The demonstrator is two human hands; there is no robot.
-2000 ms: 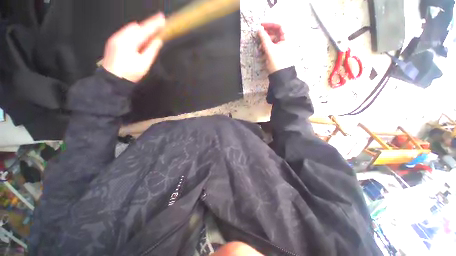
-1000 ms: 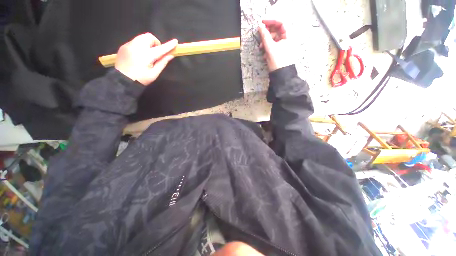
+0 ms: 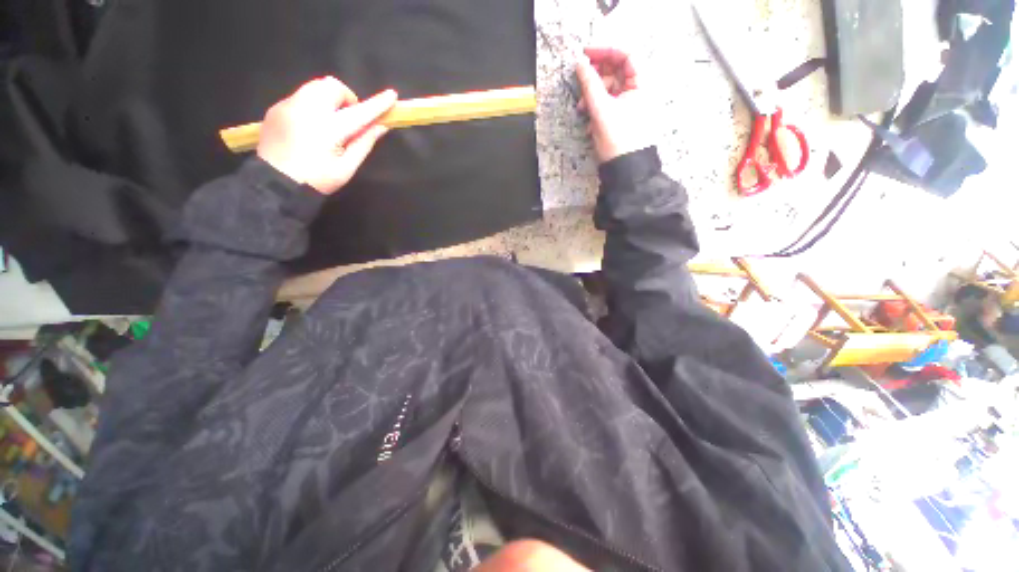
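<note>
Black fabric (image 3: pixel 447 179) covers the left of the table. A yellow wooden ruler (image 3: pixel 464 106) lies across it, its right end at the cloth's right edge. My left hand (image 3: pixel 324 132) grips the ruler left of its middle, thumb and index finger along it. My right hand (image 3: pixel 608 95) is just right of the cloth, over the speckled table, with its fingers curled and thumb near the fingertips. Whether it pinches something small I cannot tell.
Red-handled scissors (image 3: pixel 769 140) lie right of my right hand, blades pointing away. A dark grey block (image 3: pixel 866 56) is beyond them, with dark fabric scraps (image 3: pixel 950 145) at far right. A black cord (image 3: pixel 832 212) curves at the table's right edge. Wooden frames (image 3: pixel 883 346) stand below right.
Two seconds ago the ruler was raised and tilted in my left hand; it now lies flat across the cloth. Since one second ago almost nothing has moved. My right hand stays in place.
</note>
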